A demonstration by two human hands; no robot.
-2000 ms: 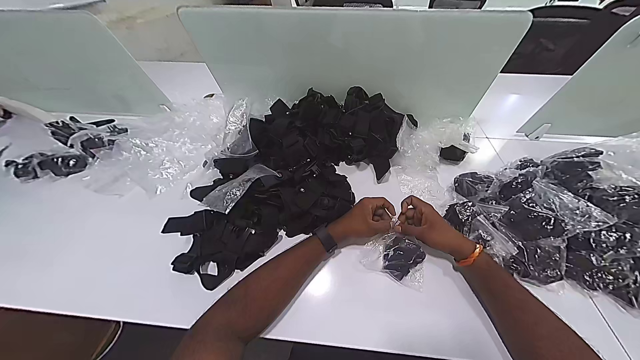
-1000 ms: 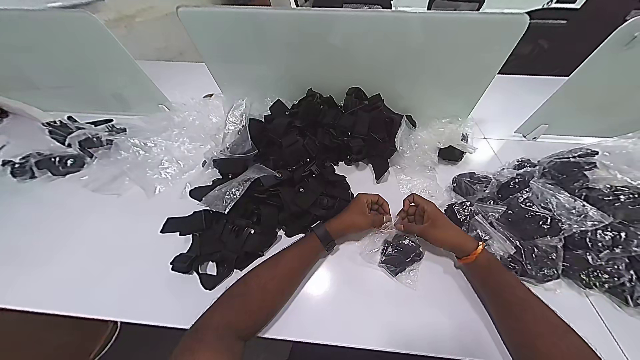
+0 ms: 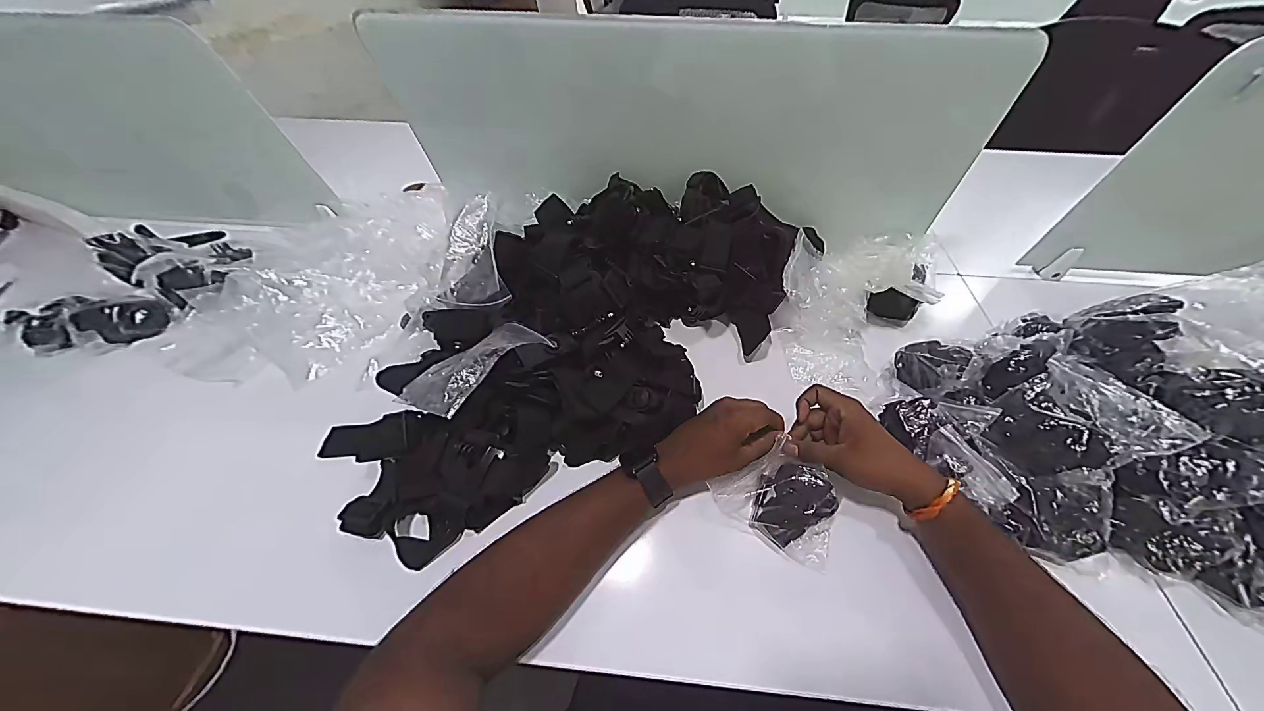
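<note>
My left hand (image 3: pixel 721 437) and my right hand (image 3: pixel 837 434) pinch the top edge of a clear plastic bag (image 3: pixel 736 494) between their fingertips, close together. Inside the bag lies a folded black item (image 3: pixel 793 502), low over the white table. To the left of my left hand spreads a heap of black straps or harnesses (image 3: pixel 632 267), some with buckle-like parts. Right of my right hand lie several clear bags with black items in them (image 3: pixel 1066 425).
Crumpled clear plastic bags (image 3: pixel 336 276) cover the back left of the white table (image 3: pixel 178 494), beside black items (image 3: pixel 128 318). More loose bags (image 3: pixel 839 306) lie behind my hands. A frosted divider panel (image 3: pixel 691 99) stands along the back, with further panels at both sides.
</note>
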